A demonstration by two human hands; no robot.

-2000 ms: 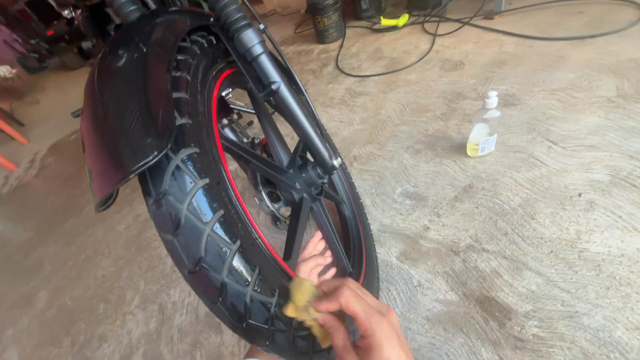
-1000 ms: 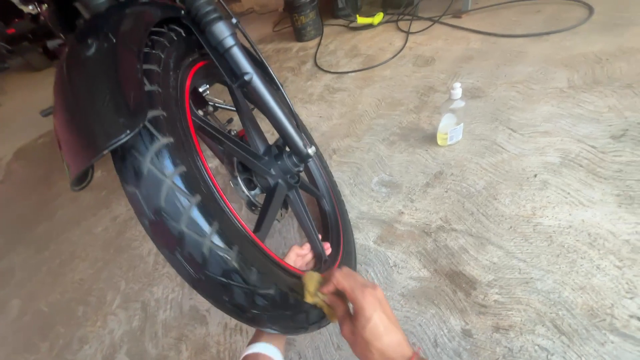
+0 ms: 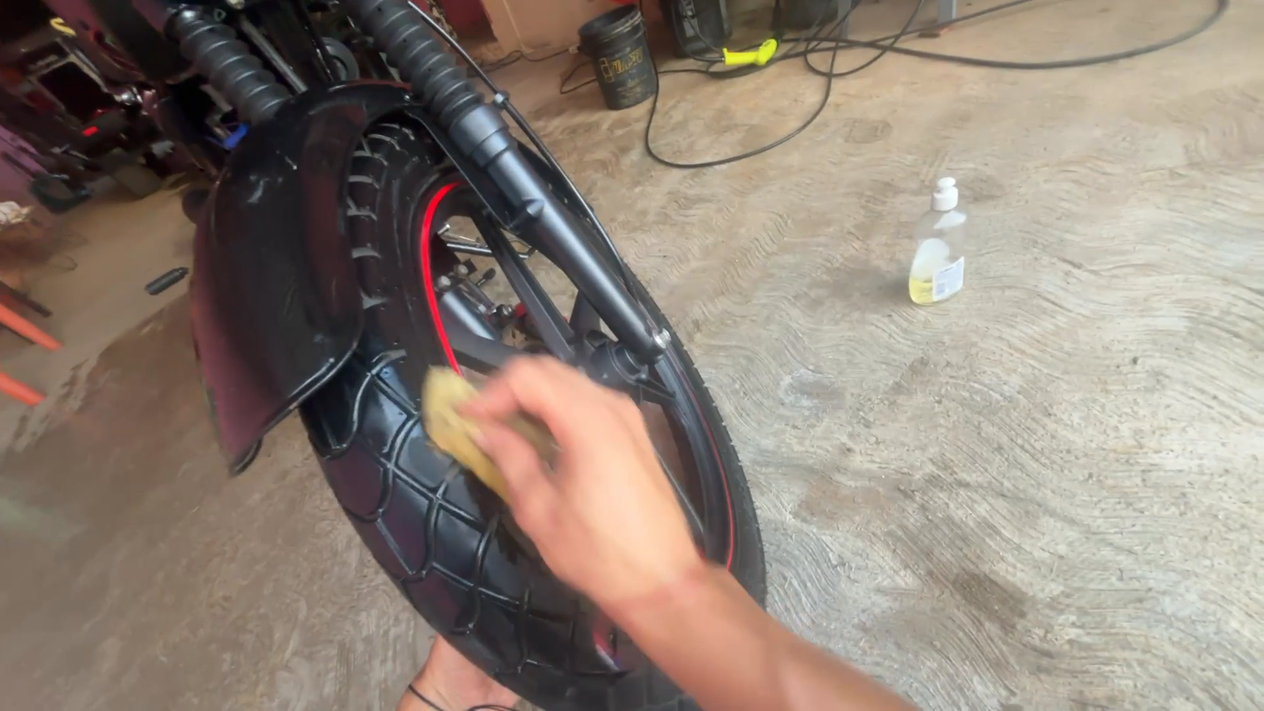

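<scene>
My right hand (image 3: 583, 474) pinches a yellowish sponge or cloth (image 3: 454, 425) against the upper sidewall and tread edge of the black motorcycle tire (image 3: 425, 513), just below the fender (image 3: 276, 257). The tread looks glossy. At the lower edge shows a bit of what appears to be my left hand or wrist (image 3: 456, 676) with a thin dark cord, beside the tire's bottom; its fingers are hidden behind the tire. The black spoked wheel has a red rim stripe, partly covered by my right hand. A fork leg (image 3: 563, 247) runs down to the hub.
A clear squeeze bottle (image 3: 938, 252) with some yellow liquid stands on the rough concrete floor at right. Behind are a black bucket (image 3: 619, 59), a loose black cable (image 3: 731, 158) and a yellow-green nozzle or handle (image 3: 750, 53). Orange bars (image 3: 28, 326) show at far left.
My right hand has moved with the sponge or cloth from the tire's lower part up toward the fender. My left fingers, earlier seen through the wheel near the lower rim, are now hidden.
</scene>
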